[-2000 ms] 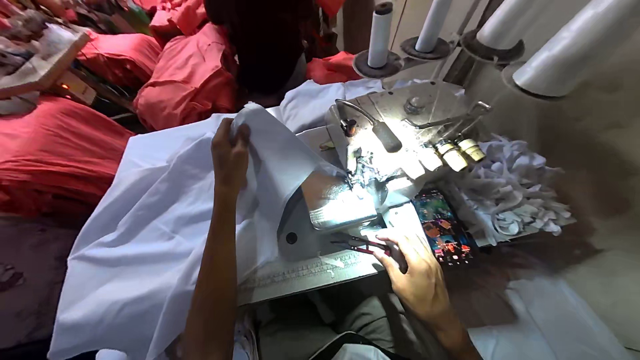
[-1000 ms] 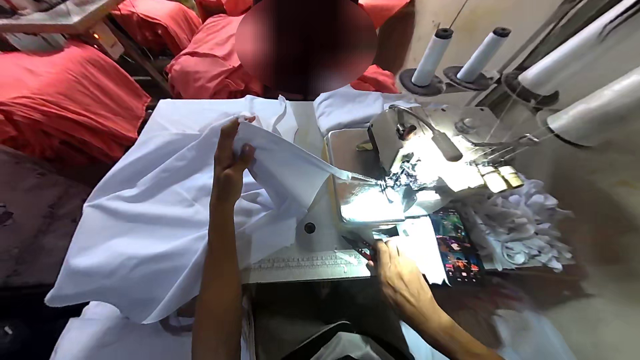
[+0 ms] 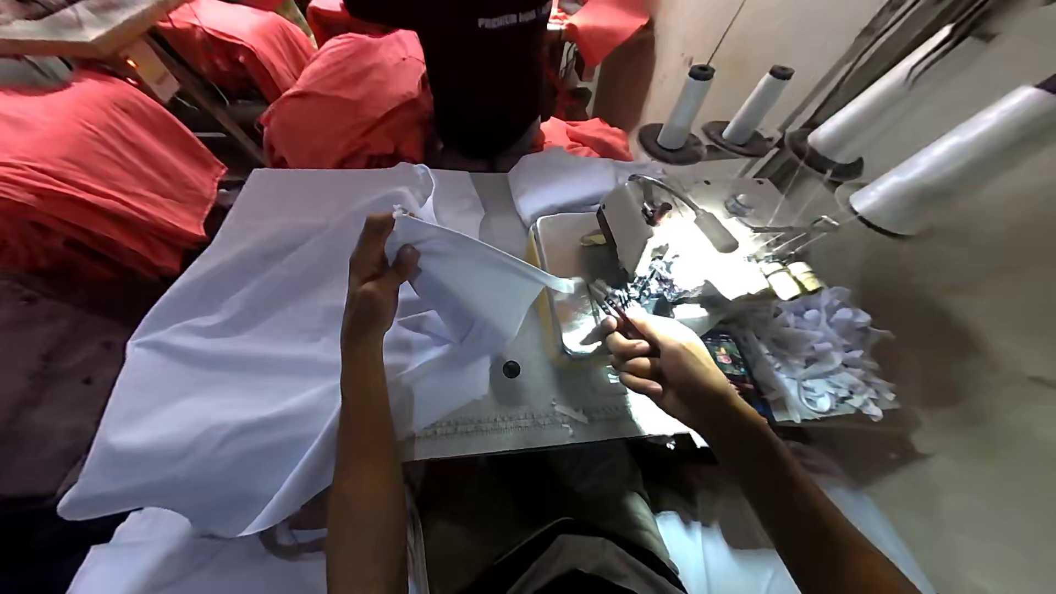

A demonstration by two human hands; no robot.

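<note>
My left hand [image 3: 378,285] pinches the edge of a white fabric piece [image 3: 478,276] and holds it raised; the rest of the cloth spreads over the left of the table. From that hand a taut edge of the fabric runs right to a narrow end near the lit sewing machine [image 3: 660,276]. Dark-handled thread snips or small scissors [image 3: 615,309] are in my right hand [image 3: 660,359], their tips just right of the fabric's narrow end. Whether the blades touch the fabric cannot be told.
Thread cones [image 3: 747,107] stand behind the machine at the right. White fabric scraps [image 3: 817,351] lie beside a phone [image 3: 730,363]. A small lamp [image 3: 716,231] hangs over the machine. A person in dark clothes [image 3: 487,74] is beyond the table, near red cloth heaps [image 3: 355,103].
My right hand has moved with the cutting tool from the table's front edge up toward the machine. The fabric, earlier at the machine's needle area, now ends left of it.
</note>
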